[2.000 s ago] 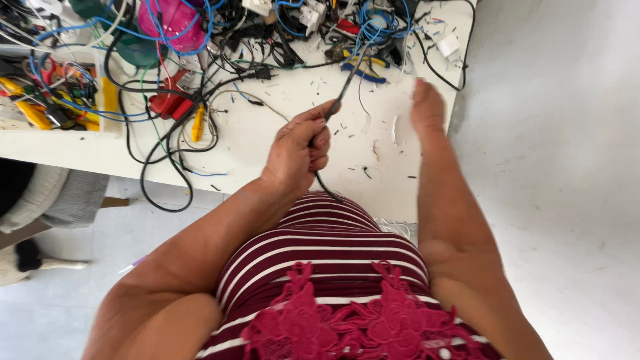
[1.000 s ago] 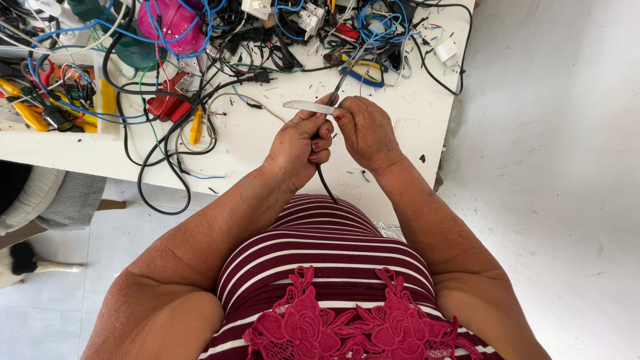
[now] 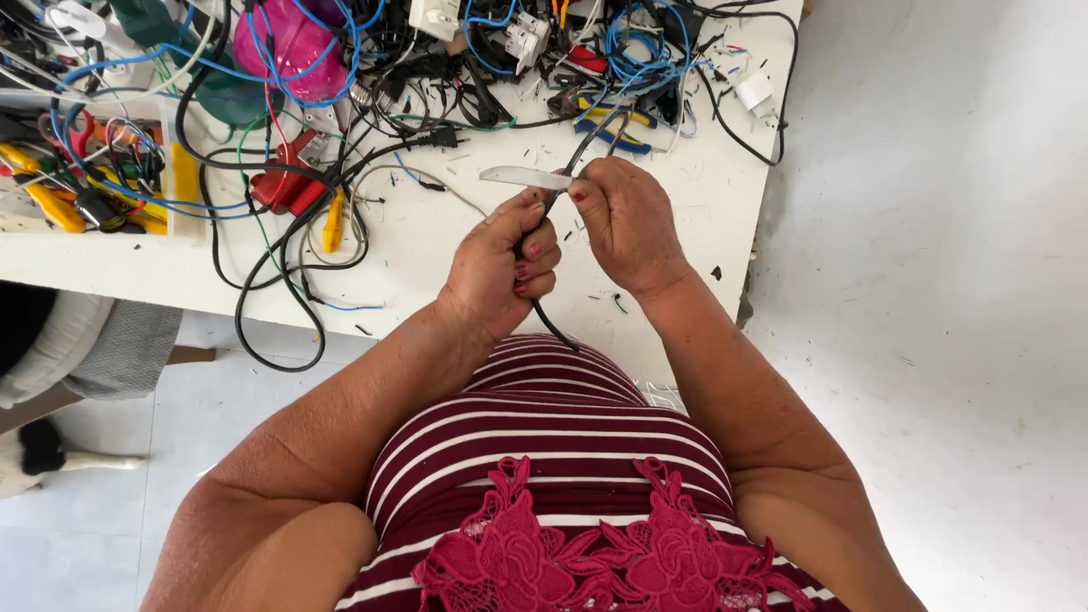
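My left hand [image 3: 507, 255] is closed around a black cable [image 3: 552, 325], whose lower end hangs past the table edge and whose upper part runs toward the blue wires. My right hand [image 3: 631, 219] grips a knife with a serrated metal blade [image 3: 523, 177]; the blade points left and lies across the cable just above my left fingers. The knife's handle is hidden in my right hand. Cutting pliers with blue and yellow handles [image 3: 616, 115] rest on the table just above my right hand. A coil of blue wire [image 3: 646, 51] sits beyond them.
The white table [image 3: 408, 280] carries a heap of wires, a black plug [image 3: 442, 138], red clamp-like parts [image 3: 293, 174], a yellow-handled tool [image 3: 334, 223] and a white adapter [image 3: 754, 92]. A plastic tool bin [image 3: 180, 191] stands at the left. Scraps of insulation are scattered about. An animal [image 3: 42, 450] lies on the floor at lower left.
My right hand was apart from the cable two seconds ago, farther right; it has come in to the cable with the knife. My left hand has kept its hold on the cable.
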